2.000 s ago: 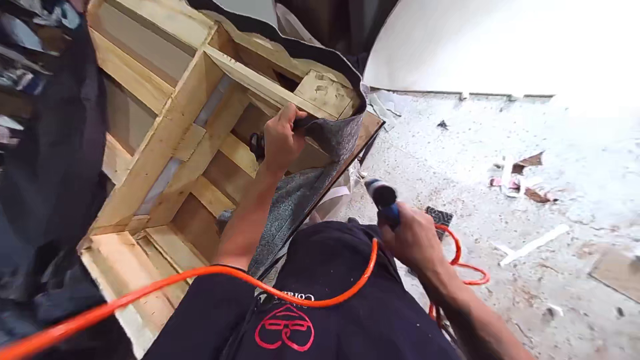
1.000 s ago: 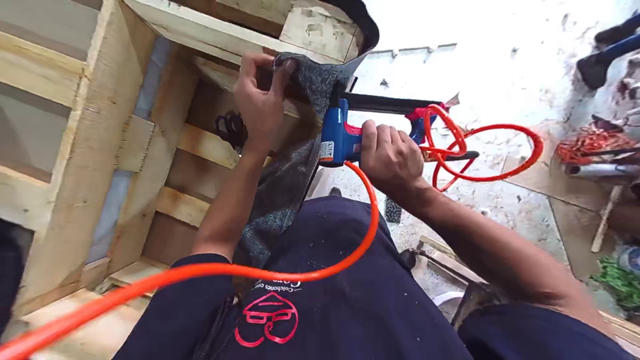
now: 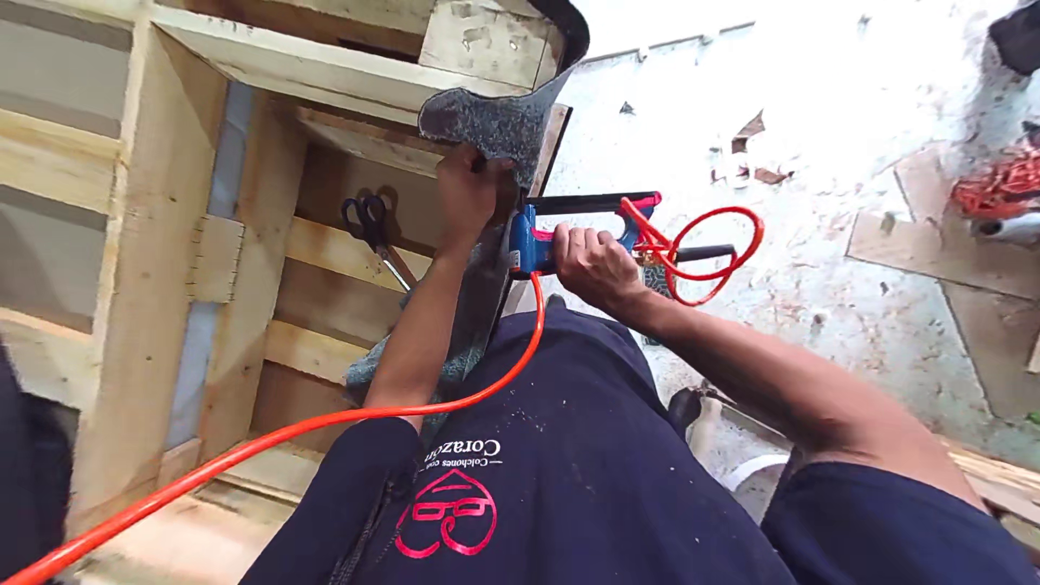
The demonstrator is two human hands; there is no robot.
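A blue pneumatic staple gun [image 3: 532,240] is in my right hand [image 3: 595,264], its nose against the fabric-covered edge of a wooden frame [image 3: 175,154]. My left hand [image 3: 471,191] pinches the grey upholstery fabric [image 3: 496,122] just left of the gun's nose; its fingertips are blurred. A loose flap of that fabric folds over the frame's corner, and more of it hangs below my left forearm. An orange air hose [image 3: 325,418] runs from the lower left up to the gun, and an orange coil loops at the gun's rear.
Black-handled scissors [image 3: 371,223] lie inside the frame, left of my left hand. Cardboard pieces [image 3: 942,244] and torn scraps [image 3: 751,134] lie on the speckled floor at the right. An orange tangle [image 3: 999,183] is at the right edge. Wood strips are at the lower right.
My right hand has brought the staple gun from beside my body to the frame's edge. My left hand has stayed at the fabric, whose flap now lies folded over to the left. The view has shifted.
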